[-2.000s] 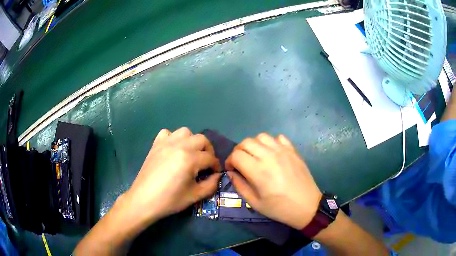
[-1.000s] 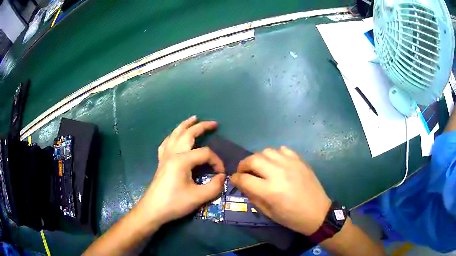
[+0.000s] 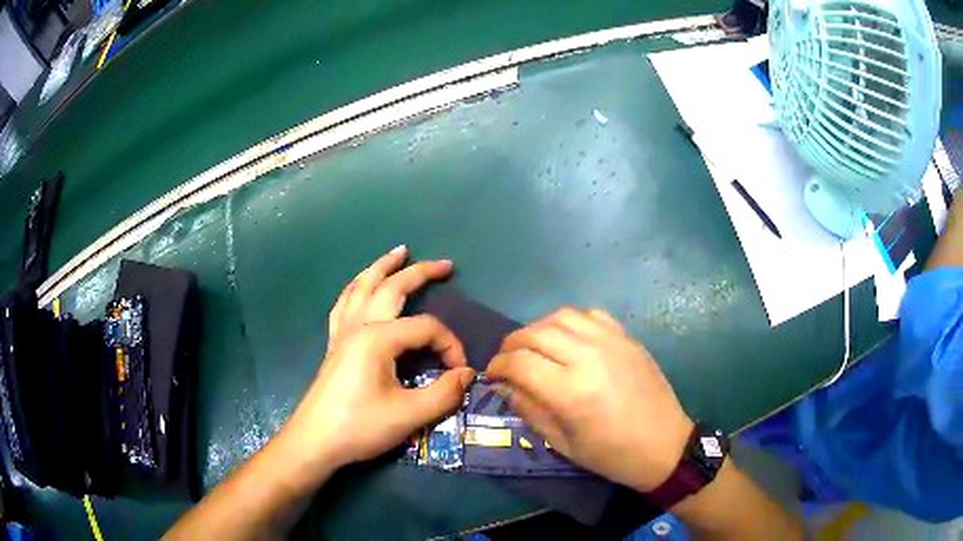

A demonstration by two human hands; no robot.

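Note:
An opened phone body (image 3: 507, 449) lies on a black foam pad (image 3: 465, 317) in front of me. Its blue and silver main board (image 3: 441, 442) is at the left end, beside an orange flex cable (image 3: 488, 435). My left hand (image 3: 385, 375) has thumb and index fingertip together at the phone's upper edge, the other fingers raised. My right hand (image 3: 586, 396) has its fingertips close beside them and covers part of the phone. Whatever is between the fingertips is too small or hidden to tell.
Stacked dark phones on pads (image 3: 63, 402) stand at left, with one phone (image 3: 129, 380) facing up. A pale rail (image 3: 317, 137) runs behind. At right are a mint-green fan (image 3: 855, 95), white paper (image 3: 781, 264), a pen (image 3: 756, 207) and a person's blue sleeve (image 3: 898, 391).
My left hand's outer fingers have opened and lifted away from the pinch since the earliest frame. My right hand has barely moved, still at the phone's upper edge.

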